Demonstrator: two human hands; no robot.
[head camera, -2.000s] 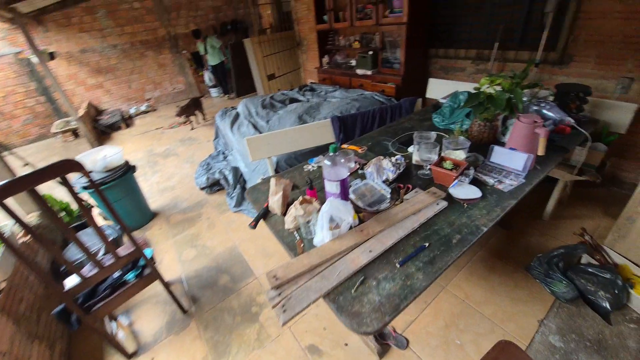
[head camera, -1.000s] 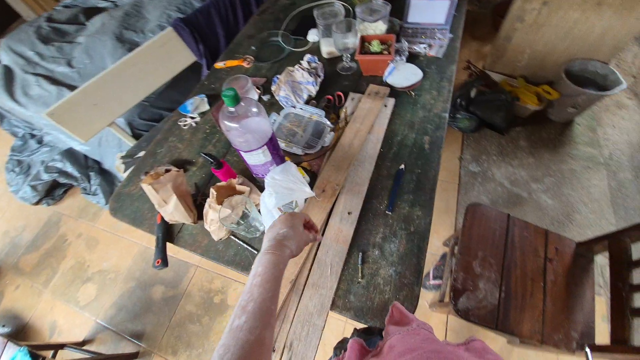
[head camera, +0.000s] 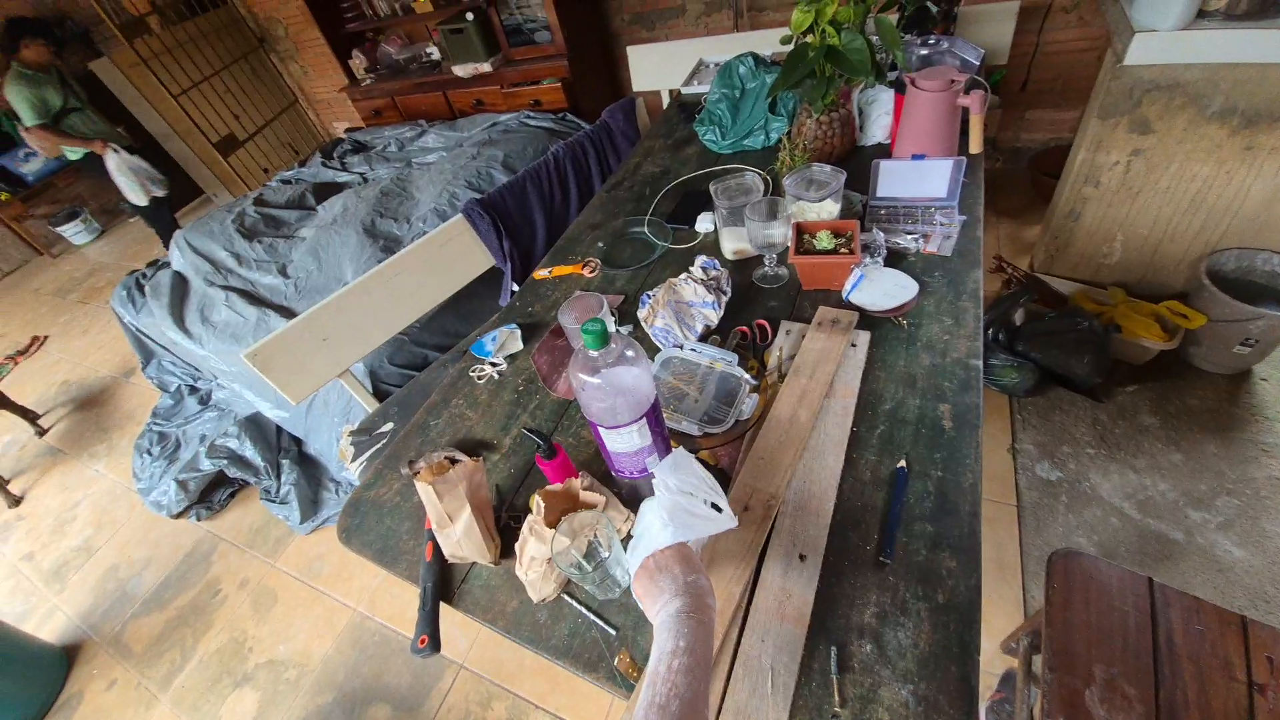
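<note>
My left hand (head camera: 672, 582) reaches in from the bottom and meets a white plastic bag (head camera: 684, 500); its fingers are hidden by the bag, so its grip does not show. Just left of it, a clear glass (head camera: 590, 555) leans by an open brown paper bag (head camera: 545, 540). Behind the bag stands a large plastic bottle (head camera: 620, 400) with a green cap and purple label. Two wooden boards (head camera: 800, 560) lie lengthwise to the right of my hand. A second paper bag (head camera: 460, 505) stands near a hammer's handle (head camera: 429, 595). My right hand is out of view.
The dark table (head camera: 930, 400) also holds a blue pencil (head camera: 893, 512), a screw (head camera: 835, 680), a clear lidded container (head camera: 703, 388), a wine glass (head camera: 769, 240) and a potted succulent (head camera: 825, 255). A wooden chair (head camera: 1150, 640) stands at right. A person (head camera: 65, 110) is at far left.
Two seconds ago no hand was in view; one second ago my left hand was beside the white bag. Now its fingers are hidden by the bag. The view has swung.
</note>
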